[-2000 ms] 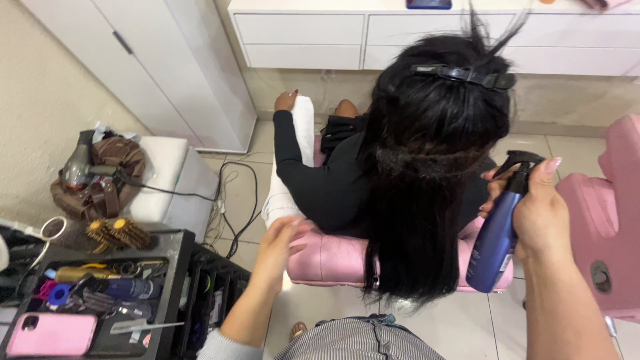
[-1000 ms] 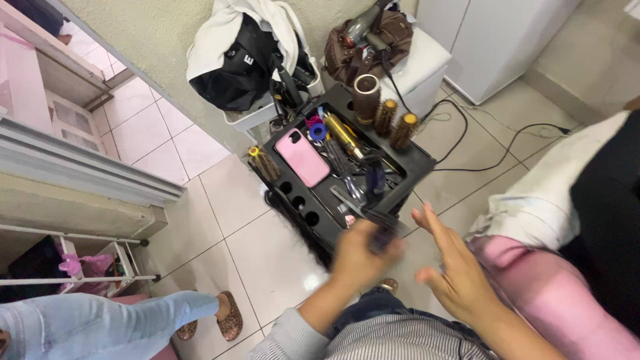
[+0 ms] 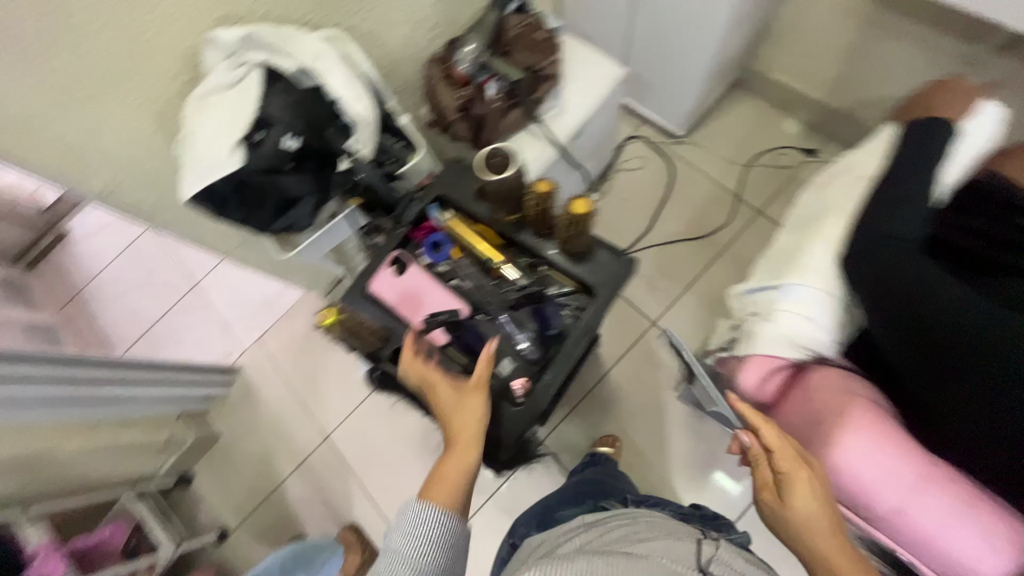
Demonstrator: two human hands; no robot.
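My right hand (image 3: pixel 788 480) grips a grey comb (image 3: pixel 702 382) by one end, its other end pointing up and left, beside the pink salon chair (image 3: pixel 904 456). Over the near left part of a black tool trolley (image 3: pixel 552 392), my left hand (image 3: pixel 448 384) reaches with thumb and fingers apart. A small black item (image 3: pixel 442 320), perhaps a hair clip, is at its fingertips; blur hides whether it is held. A pink phone (image 3: pixel 408 288) lies just beyond. Round brushes (image 3: pixel 576 224) stand at the trolley's far edge, near a yellow tool (image 3: pixel 476 240).
At right a person in a black sleeve (image 3: pixel 900 200) sits in the chair, a white towel (image 3: pixel 808 264) beside them. A cable (image 3: pixel 688 236) crosses the floor behind the trolley. A brown bag (image 3: pixel 496 80) rests on a white stool. Another person's foot (image 3: pixel 356 548) shows at lower left.
The view has swung left, from the seated person to the trolley. The blue spray bottle seen in my right hand two seconds ago is no longer there; that hand now holds a comb.
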